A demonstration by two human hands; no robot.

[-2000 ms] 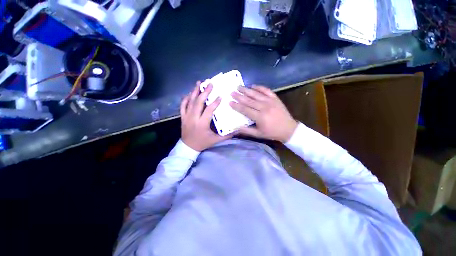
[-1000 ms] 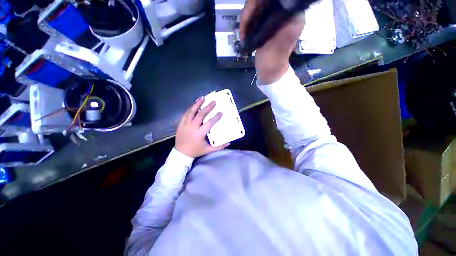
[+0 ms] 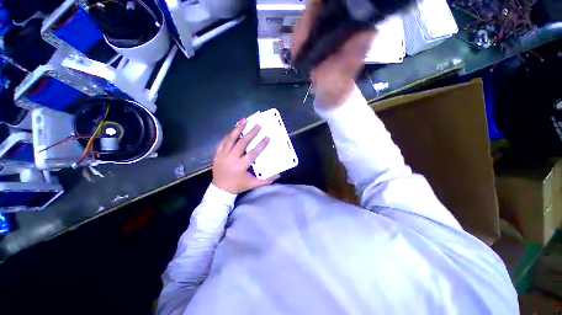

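A white rounded rectangular housing [image 3: 275, 147] with small dark holes near its edges lies at the bench's front edge. My left hand [image 3: 235, 159] holds it from the left, fingers spread over its face. My right hand [image 3: 336, 64] grips a long black electric screwdriver [image 3: 329, 31], blurred, at the top middle. Its thin tip [image 3: 307, 92] points down toward the bench, apart from the housing. The screwdriver and hand partly hide a silver-grey screw feeder [image 3: 271, 43].
White main unit bodies [image 3: 46, 135] with black cups and coloured wires crowd the left. White back covers [image 3: 389, 42] are stacked right of the feeder, and tangled lead wires [image 3: 502, 24] lie farther right. An open brown carton [image 3: 440, 147] stands below the bench edge.
My right hand has left the housing, moved up to the feeder and taken hold of the screwdriver. My left hand still holds the housing. The view has shifted a little.
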